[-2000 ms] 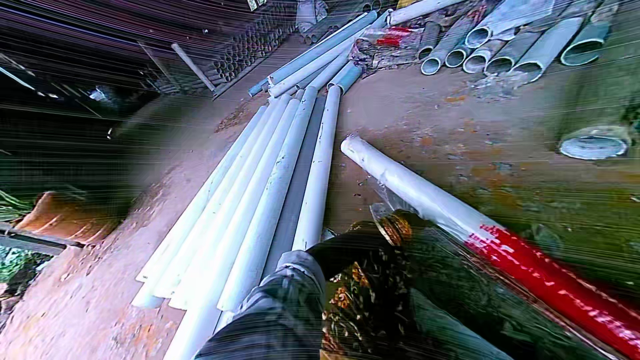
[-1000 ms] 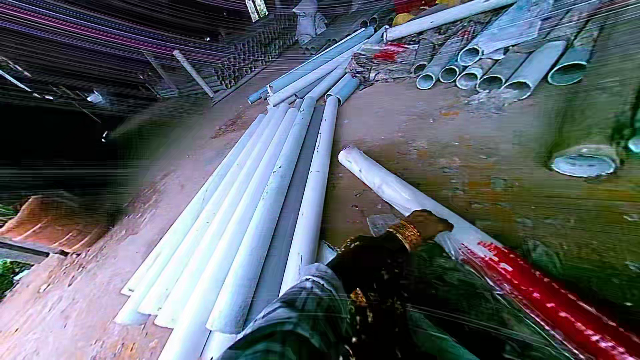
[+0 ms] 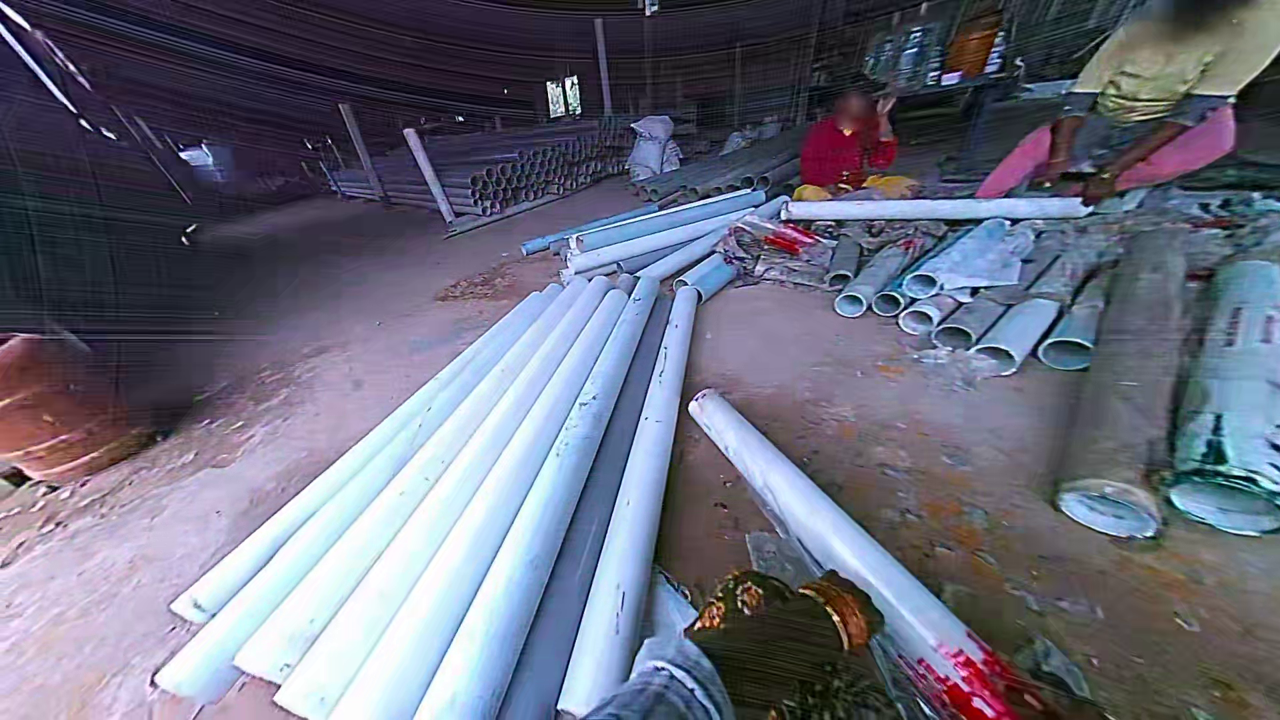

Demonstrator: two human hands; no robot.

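Note:
My left arm comes in at the bottom, with a gold-coloured bangle (image 3: pixel 848 608) at the wrist. My left hand is beside the near white pipe (image 3: pixel 830 520); its fingers cannot be made out. This pipe lies slantwise, its far end on the ground, with clear plastic film and red marking on its lower part. A blurred brown patch there cannot be identified. My right hand is not discernible. To the left, several long white pipes (image 3: pixel 440 500) lie side by side, with a grey pipe (image 3: pixel 590 520) among them.
Short grey pipes (image 3: pixel 1015 335) and plastic wrap lie at the right, near two wider pipes (image 3: pixel 1230 400). Behind them sits a person in red (image 3: pixel 845 150); another person (image 3: pixel 1150 110) bends over a white pipe (image 3: pixel 940 209). Stacked pipes (image 3: pixel 520 180) stand further back.
One second ago my left hand lay on the near white pipe with fingers visible; now they are not. The view has tilted up, bringing both people into sight.

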